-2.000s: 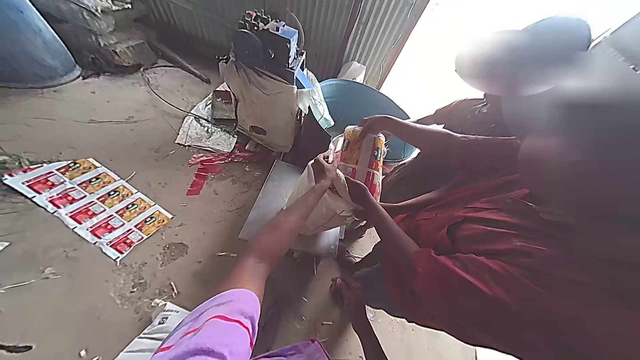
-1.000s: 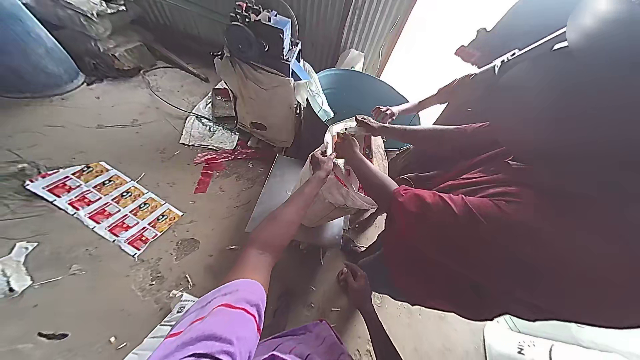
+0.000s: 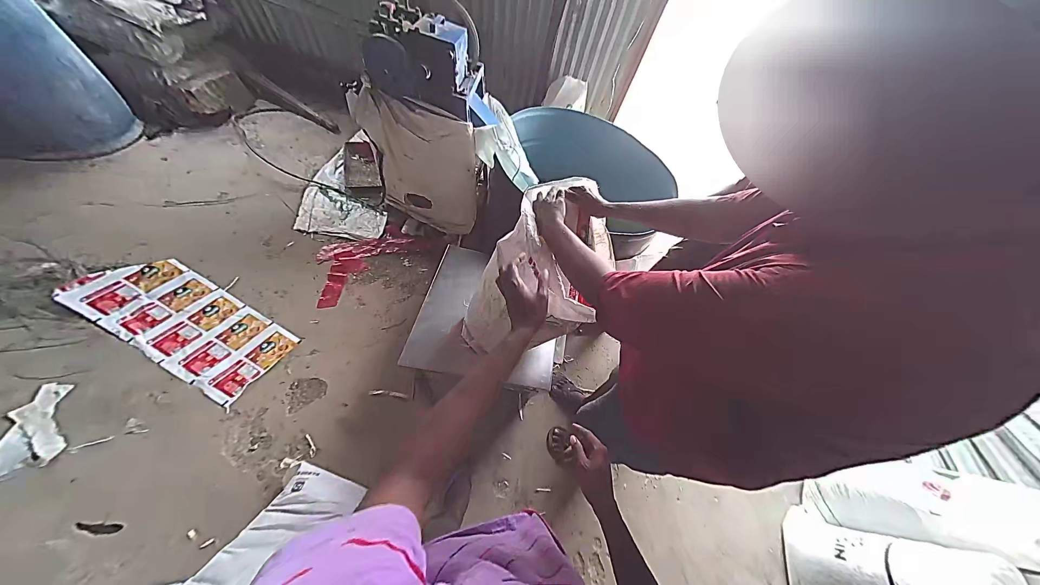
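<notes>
A whitish woven sack (image 3: pixel 496 305) stands on a flat pale plate (image 3: pixel 435 317), with red and yellow packets partly visible behind its edge. My left hand (image 3: pixel 524 291) touches the side of the sack, fingers bent; whether they pinch the cloth is unclear. A co-worker in a red shirt has both hands (image 3: pixel 565 203) at the sack's upper rim. Lower down, my right hand (image 3: pixel 589 455) hangs with curled fingers beside a dark rounded thing (image 3: pixel 558 443), perhaps the toes of a foot; its grip cannot be told.
A printed sheet of red and yellow packet panels (image 3: pixel 183 325) lies on the dirt floor. A machine (image 3: pixel 431 57) with a cloth-covered base stands before a corrugated metal wall. A blue-green tub (image 3: pixel 593 154) is behind the sack. White sacks (image 3: pixel 894 528) lie at lower right.
The co-worker's hands have come together at the sack's rim, which stands higher. My left hand, earlier at the rim, is now lower on the side. The packets seen at the mouth earlier are mostly covered.
</notes>
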